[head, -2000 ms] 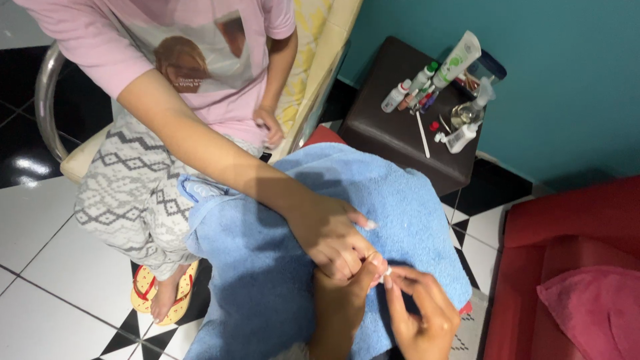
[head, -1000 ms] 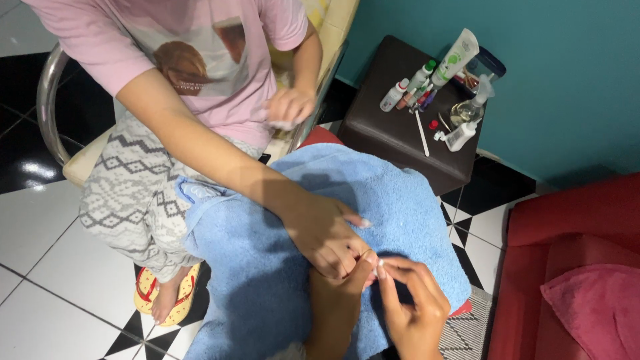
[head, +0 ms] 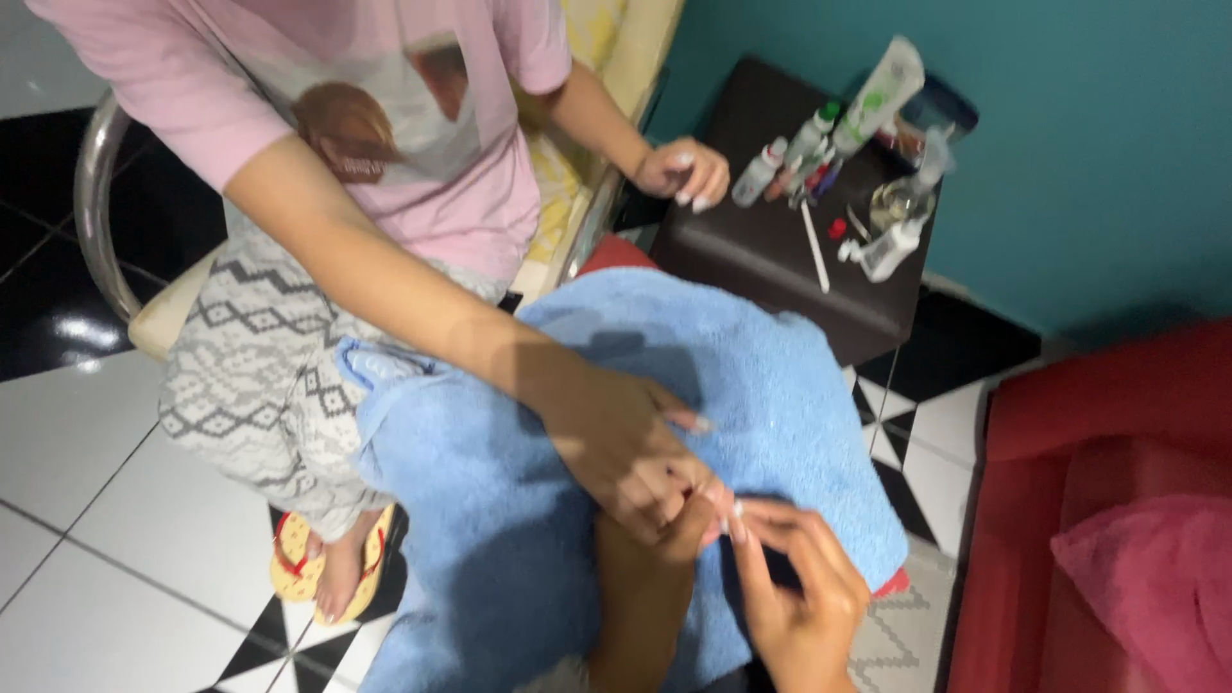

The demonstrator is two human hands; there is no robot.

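A seated person in a pink T-shirt stretches one hand (head: 626,443) over a blue towel (head: 770,385). My left hand (head: 683,539) grips that person's fingers near their tips. Close beside it, my right hand (head: 799,568) pinches something small and white at one fingertip, with thumb and forefinger together; blur hides whether it is a nail tip or a bit of cotton. The person's other hand (head: 685,173), its nails pale, is raised near the stool, touching nothing that I can make out.
On a dark padded stool (head: 760,250) stand a white tube (head: 881,96), small bottles (head: 760,173), a clear pump bottle (head: 905,197), a small white bottle (head: 890,250) and a white nail file (head: 815,246). A red sofa (head: 1030,472) with a pink cloth (head: 1155,577) is at the right.
The person's free hand has moved from near their lap toward the stool. My left hand has kept its hold on the other hand's fingers, and my right hand has stayed at the fingertip.
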